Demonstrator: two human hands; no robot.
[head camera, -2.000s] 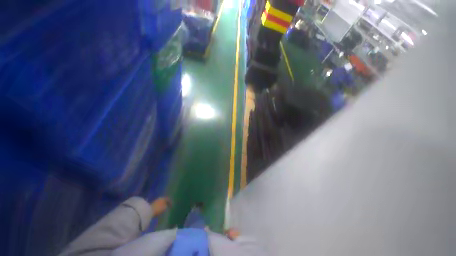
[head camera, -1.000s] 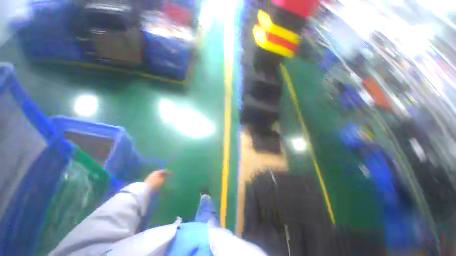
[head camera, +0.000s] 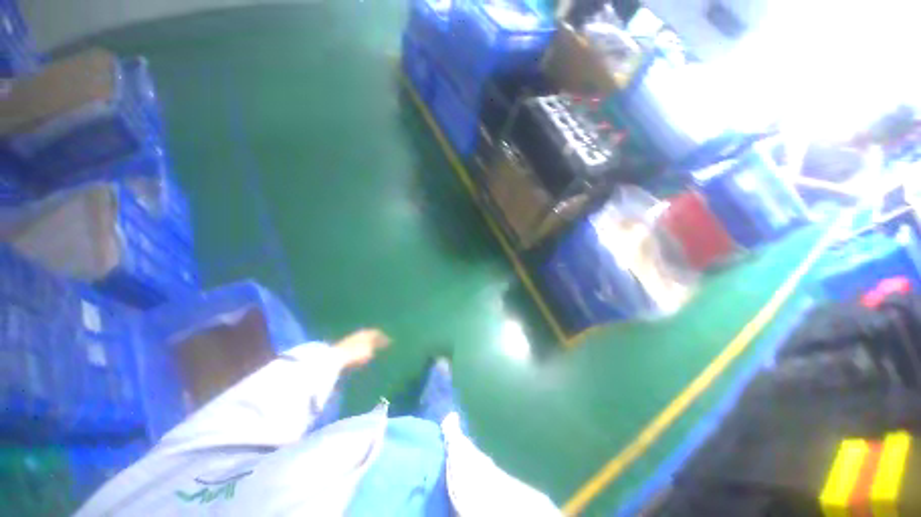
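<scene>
My left hand (head camera: 362, 346) is small and blurred at the end of a pale sleeve (head camera: 258, 404). It is over the green floor, and nothing shows in it. My right hand is not in view. An open blue bin (head camera: 167, 328) with brown cardboard (head camera: 227, 355) inside is beside my left forearm; the forearm overlaps its near edge. The pale smock with a green logo (head camera: 217, 490) and one foot (head camera: 441, 369) show at the bottom.
Stacked blue bins (head camera: 71, 333) stand along the left. Blue totes, cartons and a black rack (head camera: 555, 141) stand behind a yellow line (head camera: 475, 192) at upper right. Dark stacks with a yellow-red block (head camera: 866, 475) are at lower right.
The view has swung leftward: the aisle line now slants to the right and the dark stacks are at lower right. My left hand stays low in front; the right hand glimpsed earlier is gone.
</scene>
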